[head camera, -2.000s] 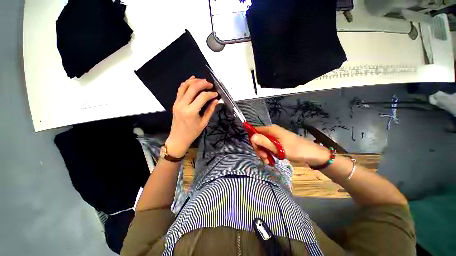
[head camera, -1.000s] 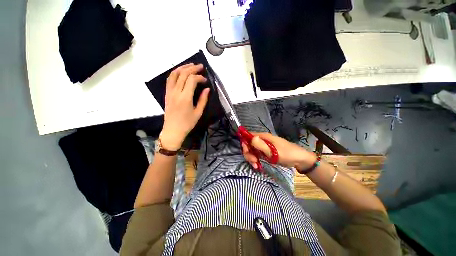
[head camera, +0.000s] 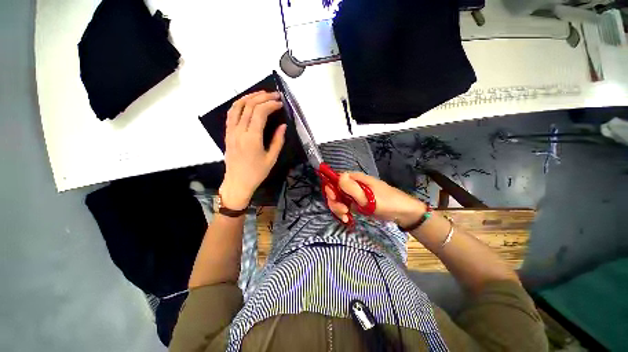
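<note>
A black fabric piece (head camera: 217, 120) lies over the table's front edge, its upper corner pointing away from me. My left hand (head camera: 249, 141) lies flat on it, fingers bent, pressing it down. My right hand (head camera: 365, 199) holds the red-handled shears (head camera: 301, 130). The long silver blades lie along the piece's right edge, tips near its upper corner. The blades look nearly closed; I cannot tell if fabric is between them. The piece's lower part hangs over my lap, partly hidden by my left hand.
A ragged black stack (head camera: 127, 58) lies on the white table (head camera: 206, 41) at left, a neater stack (head camera: 403, 62) at right before the sewing machine. A large black pile (head camera: 148, 230) is below left. Trimmings lie on my striped apron (head camera: 330, 275) and the floor. A wooden bench (head camera: 475, 237) is beneath me.
The piece has been drawn toward me and turned slightly since the oldest frame. My left hand has moved up nearer its upper corner. My right hand and the shears have shifted left.
</note>
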